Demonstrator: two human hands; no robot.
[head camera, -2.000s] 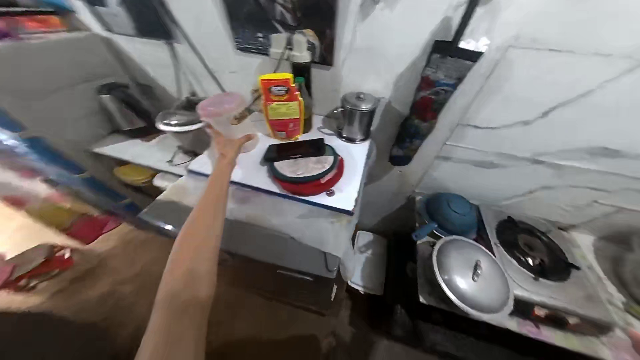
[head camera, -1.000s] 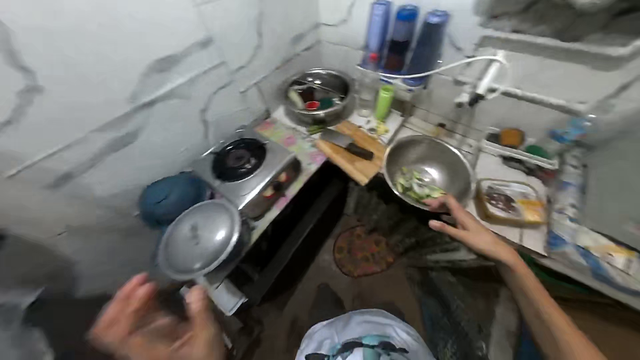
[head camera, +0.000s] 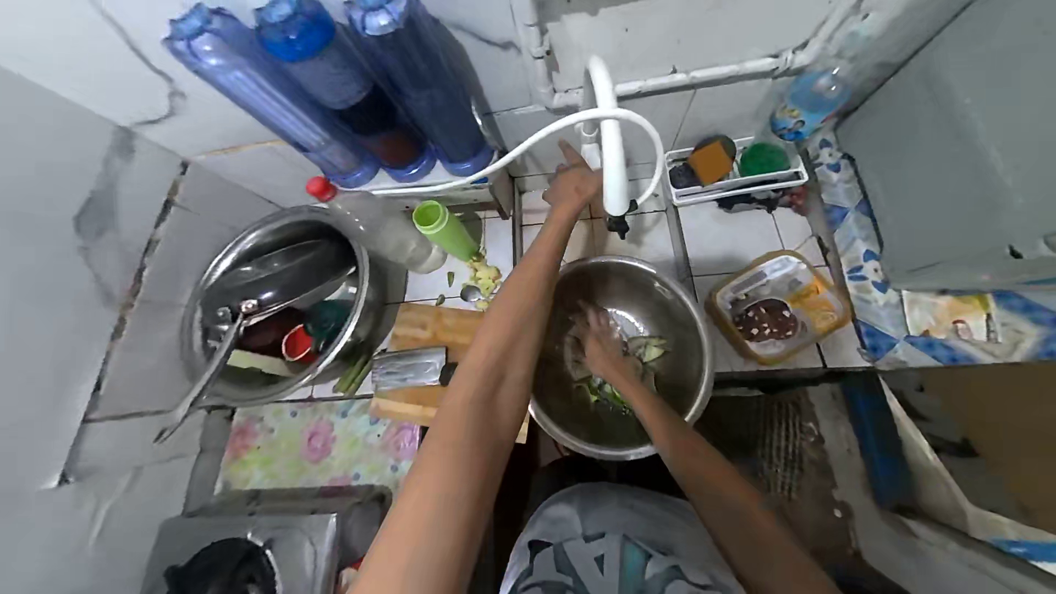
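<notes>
My left hand (head camera: 572, 183) reaches to the base of a white gooseneck faucet (head camera: 612, 140) on the tiled wall, its fingers at the faucet's left side; whether they grip a handle is hidden. Below the spout, my right hand (head camera: 601, 342) is down inside a large steel bowl (head camera: 678, 375), among cut green vegetable pieces (head camera: 647, 348) that seem to lie in water. Its fingertips are blurred. Beneath my left forearm is a wooden cutting board (head camera: 421, 328) with a cleaver (head camera: 409, 369) on it, the blade pointing left.
A steel basin (head camera: 198, 330) with a pan and other ware stands at left. Near it are a clear bottle (head camera: 384, 231), a green cup (head camera: 445, 229) and peeled pieces (head camera: 485, 276). A plastic tub (head camera: 780, 309) and a sponge rack (head camera: 737, 188) are at right, a stove (head camera: 247, 549) lower left.
The view has swung from the white table and stove to the sink counter. My left hand has come to the faucet; my right hand, at the bowl's edge a second ago, is now inside it.
</notes>
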